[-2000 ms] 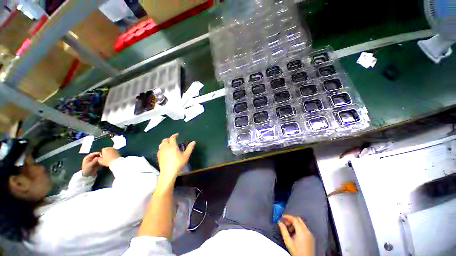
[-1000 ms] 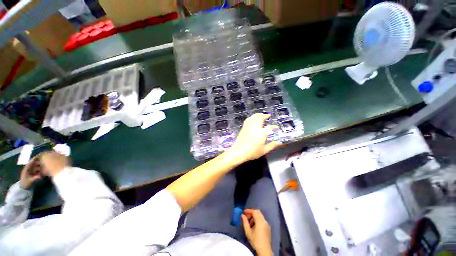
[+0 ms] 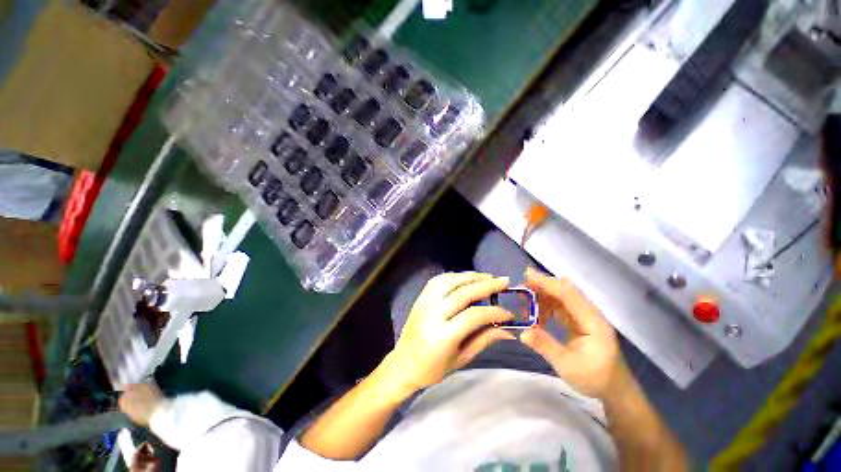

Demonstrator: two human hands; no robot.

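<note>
A dark rounded-square watch case (image 3: 518,308) with a shiny rim is held over my lap between both hands. My left hand (image 3: 447,323) grips it from the left, its fingers over the case's left side. My right hand (image 3: 576,336) is at its right side, thumb and forefinger at the rim. The clear blister tray (image 3: 369,194) lies on the green bench at the upper left, with rows of dark cases in many pockets. Several pockets along the near edge look empty.
The white machine (image 3: 572,184) stands at the right, with an orange connector (image 3: 536,216), metal buttons and a red knob (image 3: 705,311). A white tray (image 3: 138,323) with paper scraps and a coworker's white sleeve (image 3: 207,424) are at the left.
My left hand has moved from the blister tray to my lap and meets my right hand at a watch case. The view has turned towards the machine; the fan is out of view.
</note>
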